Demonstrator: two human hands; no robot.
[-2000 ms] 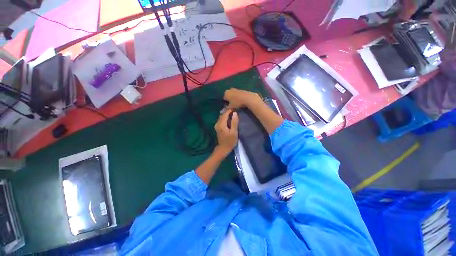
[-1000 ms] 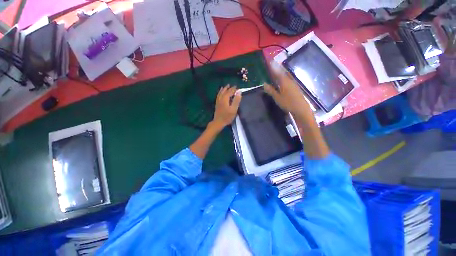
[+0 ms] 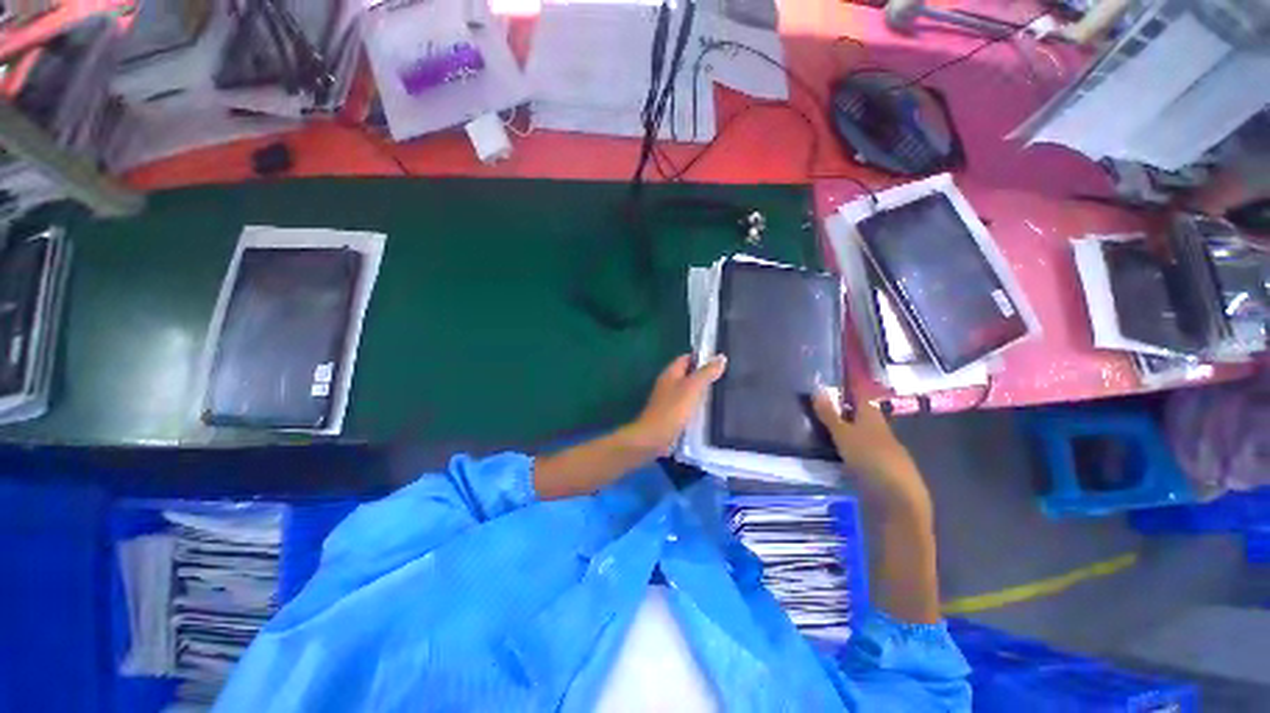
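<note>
A stack of dark tablets with white foam sheets (image 3: pixel 777 355) lies at the green mat's front edge, before the wearer. My left hand (image 3: pixel 678 407) holds its left side, thumb on top. My right hand (image 3: pixel 866 443) is at its lower right corner, thumb on the top tablet; its other fingers are partly hidden. The bundle of black cables (image 3: pixel 644 209) hangs down onto the green mat, with small metallic plug ends (image 3: pixel 754 223) behind the stack.
Another tablet (image 3: pixel 283 334) lies on foam at left. A tablet (image 3: pixel 943 279) lies on the pink surface at right, near a desk phone (image 3: pixel 896 126). Blue crates of tablets (image 3: pixel 230 599) stand below the bench edge. A blue stool (image 3: pixel 1107 463) stands at right.
The hands have moved from the stack's far edge to its near sides and now grip it. The stack is turned straighter. The camera view has turned and shifted.
</note>
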